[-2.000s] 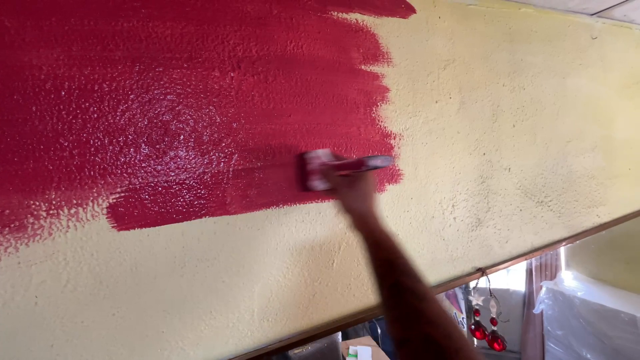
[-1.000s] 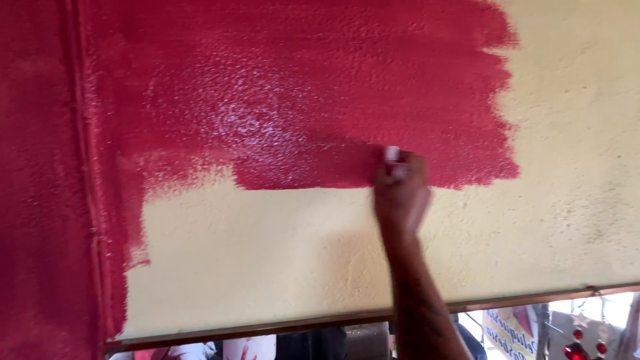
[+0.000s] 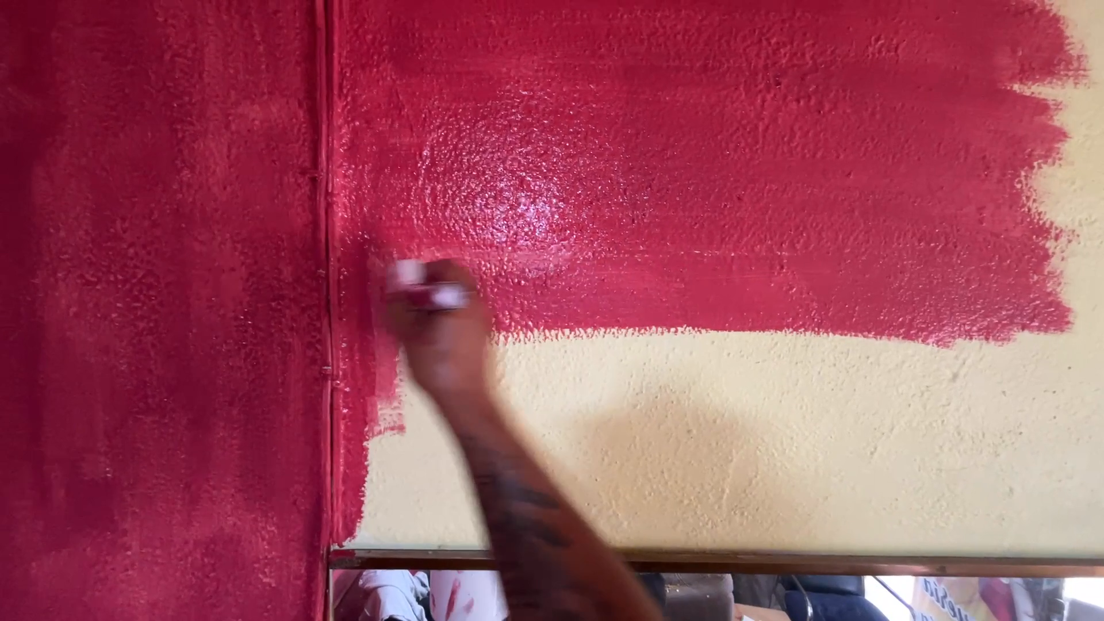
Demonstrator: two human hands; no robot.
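Note:
My right hand [image 3: 440,336] grips a paintbrush [image 3: 431,289], blurred by motion, against the wall close to the corner. Wet-looking red paint [image 3: 690,190] covers the upper part of the textured wall, with a ragged right edge. Below it a pale yellow strip of wall [image 3: 776,448] shows, bearing a soft shadow. Left of the corner, the adjoining wall [image 3: 155,302] is red from top to bottom of the view. My left hand is out of view.
A thin cable or conduit [image 3: 326,259], painted red, runs down the corner. A brown frame edge [image 3: 819,563] borders the yellow strip below. Beneath it appear cloth items [image 3: 392,595], a dark blue seat [image 3: 824,599] and a banner with writing [image 3: 944,597].
My right hand has moved left along the wall with the brush, to near the corner. Red now fills the notch above the yellow strip near the corner. The view has swung left.

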